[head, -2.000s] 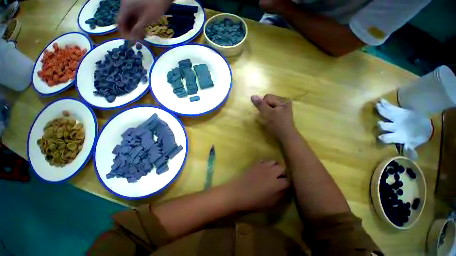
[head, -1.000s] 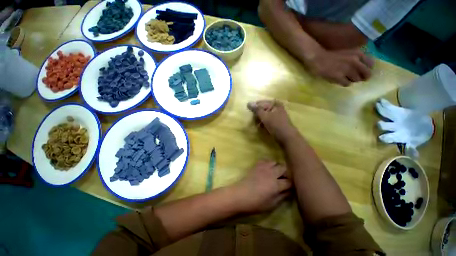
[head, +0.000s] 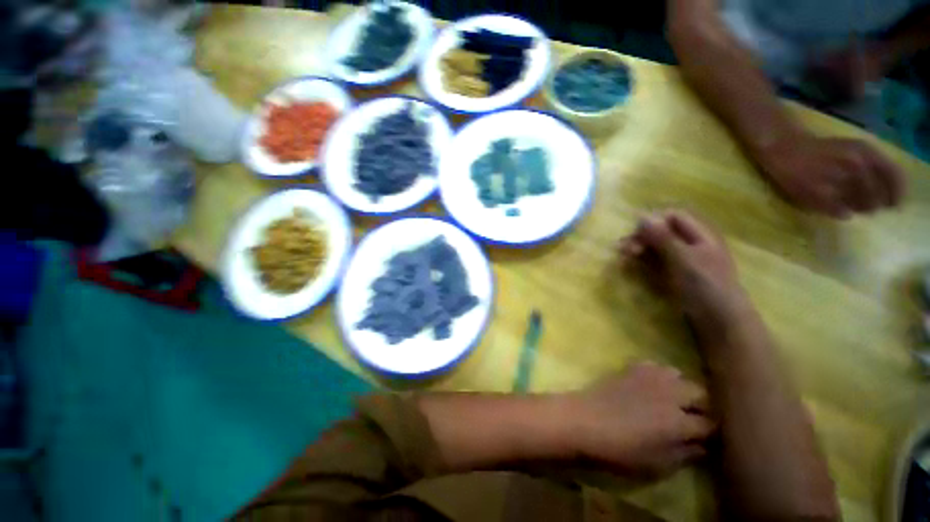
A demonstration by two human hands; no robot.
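The view is blurred. My left hand (head: 653, 418) rests on the table, low and right of centre, with fingers curled and nothing seen in it. My right hand (head: 688, 250) rests farther forward, loosely closed, with nothing seen in it; its palm side is hidden. The nearest plate holds grey flat pieces (head: 418, 291). A plate of yellow-mustard pieces (head: 289, 252) is left of it. Behind are plates of dark blue-grey pieces (head: 393, 155) and green-teal slabs (head: 515, 173). A slim green pointed tool (head: 528, 352) lies beside my left forearm.
Farther back are orange pieces (head: 296, 131), dark teal pieces (head: 382, 43), black long bars (head: 507, 58) with yellow pieces, and a cream bowl of teal pieces (head: 591, 84). Another person's hand (head: 841, 175) is at far right. Clear plastic bags (head: 143, 153) are at left.
The view has swung left, so plates and hands sit farther right in the picture and the glove has left it. My hands keep nearly the same pose. The other person's hand stays over the table.
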